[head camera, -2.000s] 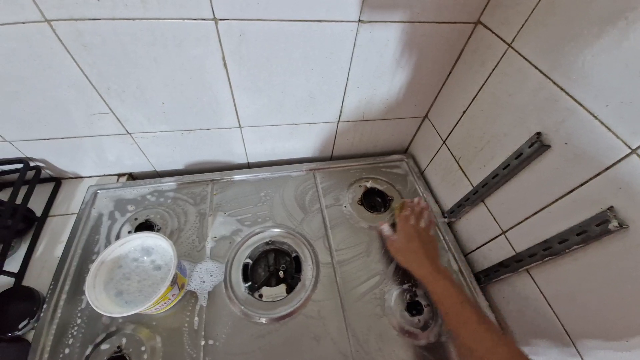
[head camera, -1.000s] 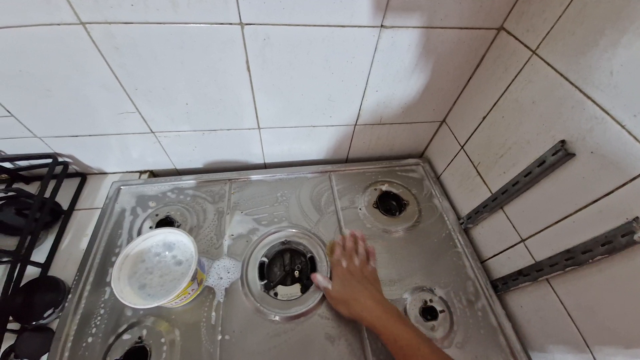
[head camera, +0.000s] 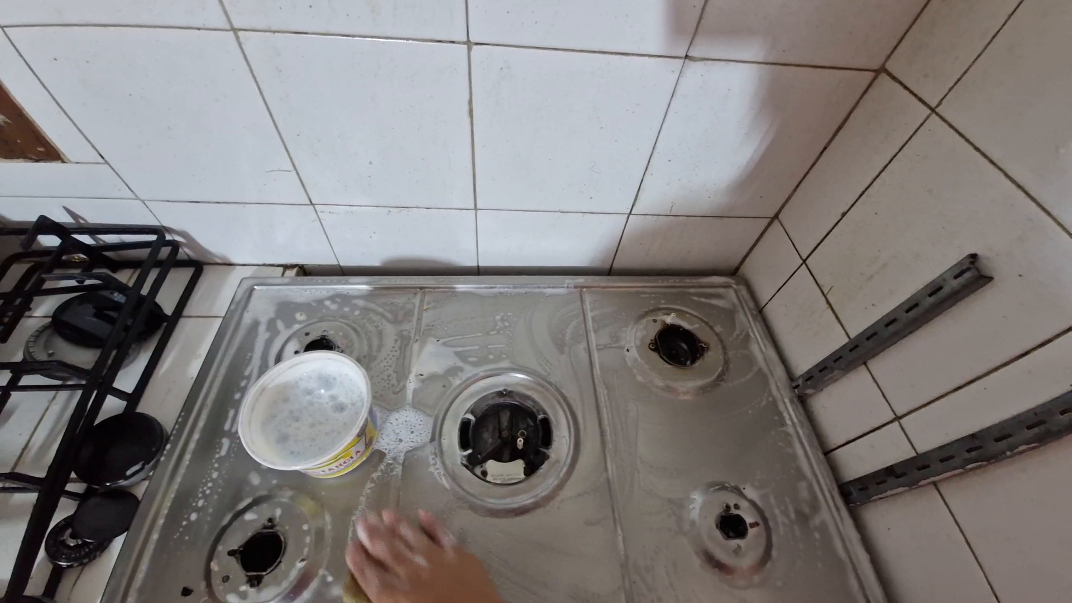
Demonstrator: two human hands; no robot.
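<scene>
My right hand presses down on the soapy steel cooktop, at the bottom of the view just left of centre. Under its fingers shows the edge of a yellowish sponge, mostly hidden. Ahead of the hand, a plastic tub of sudsy water stands on the left part of the cooktop. A patch of foam lies between the tub and the open central burner seat. My left hand is out of view.
Black pan grates and burner caps lie on white tiles at the left. Two slotted metal brackets jut from the tiled wall at the right. A tiled wall rises behind the cooktop.
My right hand has moved from the back right burner, past the right side of the central one, to the near left of the centre. The tub has stayed in its place on the cooktop.
</scene>
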